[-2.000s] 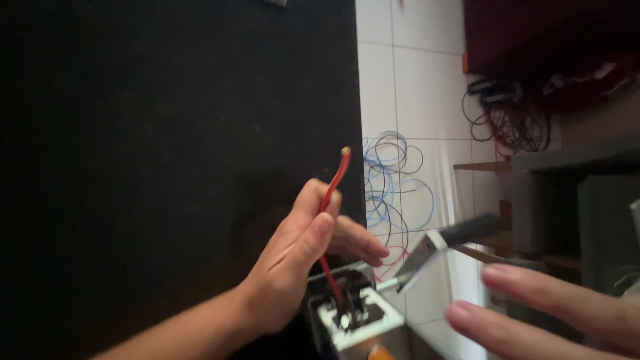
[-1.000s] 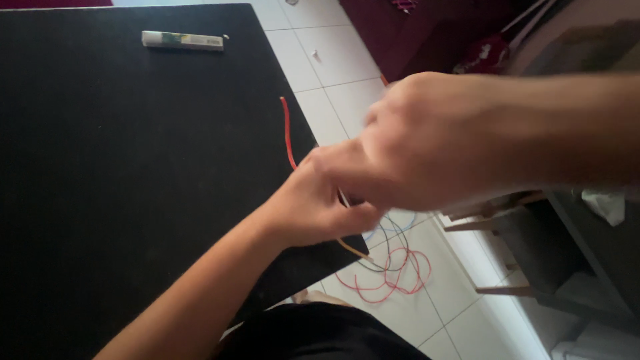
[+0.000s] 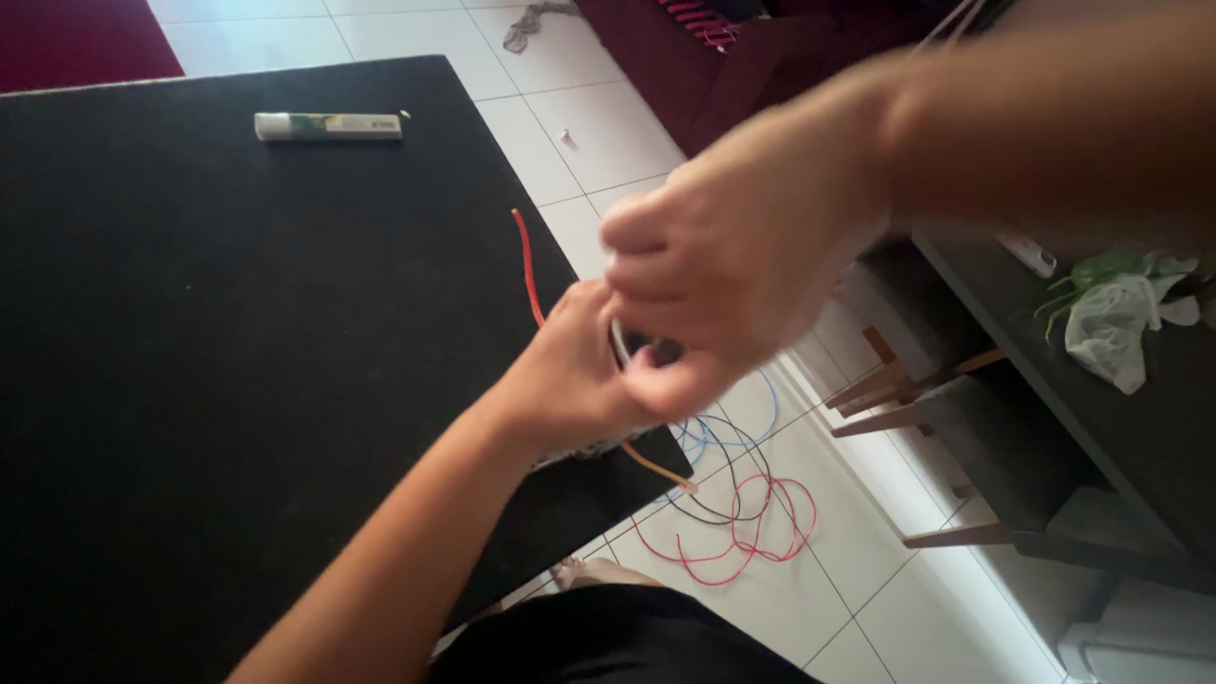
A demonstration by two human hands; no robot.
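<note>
At the corner of a black table, my left hand (image 3: pixel 570 380) is closed around a small device, mostly hidden; a pale edge and a dark part of it show between my hands. A thick red wire (image 3: pixel 528 268) sticks up past the left hand, and an orange wire (image 3: pixel 657 465) comes out below it. My right hand (image 3: pixel 722 275), blurred, lies over the device with curled fingers and its thumb against the dark part. What the right fingers grip is hidden.
The black table's (image 3: pixel 237 313) corner ends just beyond my hands. A white and green box (image 3: pixel 329 126) lies on it. Looped red wire (image 3: pixel 788 513) and blue and black wires lie on the tiled floor. Chairs (image 3: pixel 988 456) and a grey table with a plastic bag (image 3: pixel 1111 328) stand at right.
My right hand, spread apart from the left two seconds ago, has come in over the device by one second ago and stays there. The view has shifted a lot.
</note>
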